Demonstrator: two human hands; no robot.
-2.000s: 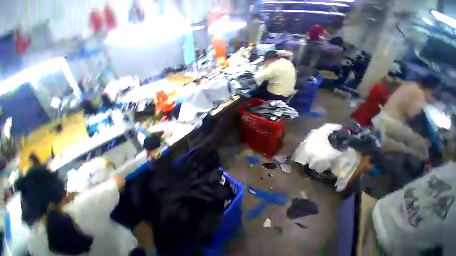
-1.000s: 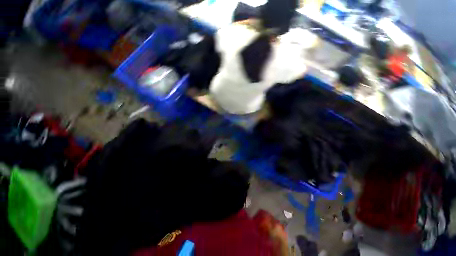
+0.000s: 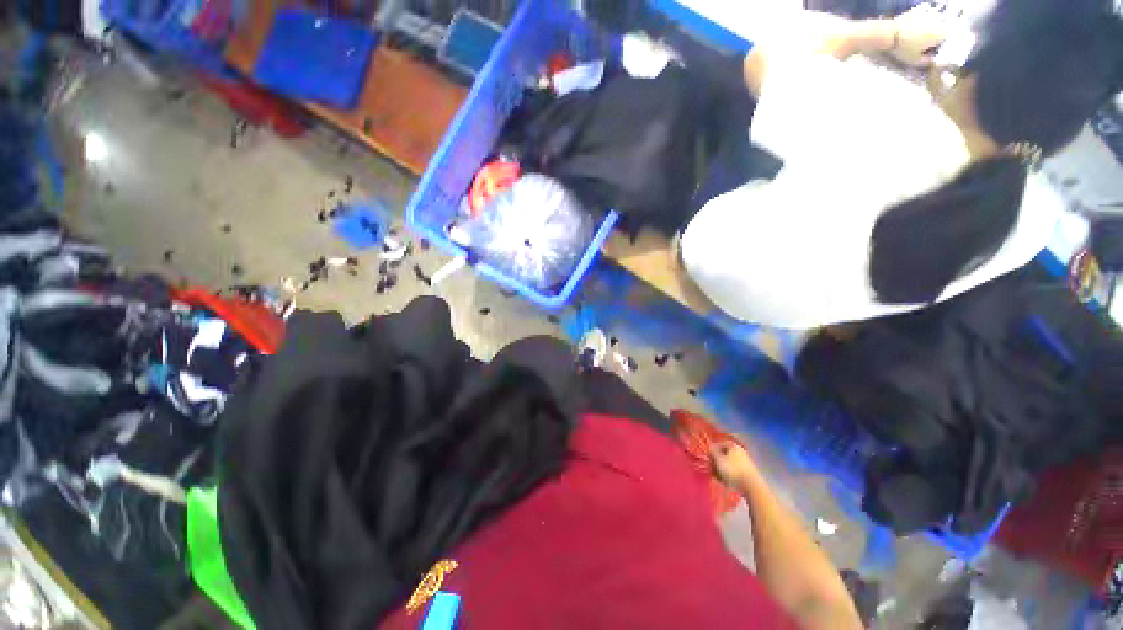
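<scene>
A large black cloth (image 3: 370, 431) lies bunched against my maroon shirt on the left side of the view, with loose folds hanging. My left hand is not in view; the black cloth covers that side. My right hand (image 3: 732, 465) is at the end of my bare forearm, right of the shirt. Its fingers are closed on a crinkled red plastic bag (image 3: 700, 441), which hangs beside my body. The bag's lower part is partly hidden by the hand and shirt.
A blue crate (image 3: 434, 172) holds black cloth and a clear bag. A seated person in white (image 3: 825, 197) is at upper right, with a black heap (image 3: 973, 394) behind. A red basket (image 3: 1065, 523) is at lower right. Dark garments (image 3: 74, 406) lie left. Scraps litter the floor (image 3: 185, 185).
The view has swung from the long row of sewing tables to down beside me. The crate and the seated person show larger. My right hand with the red bag has come into view.
</scene>
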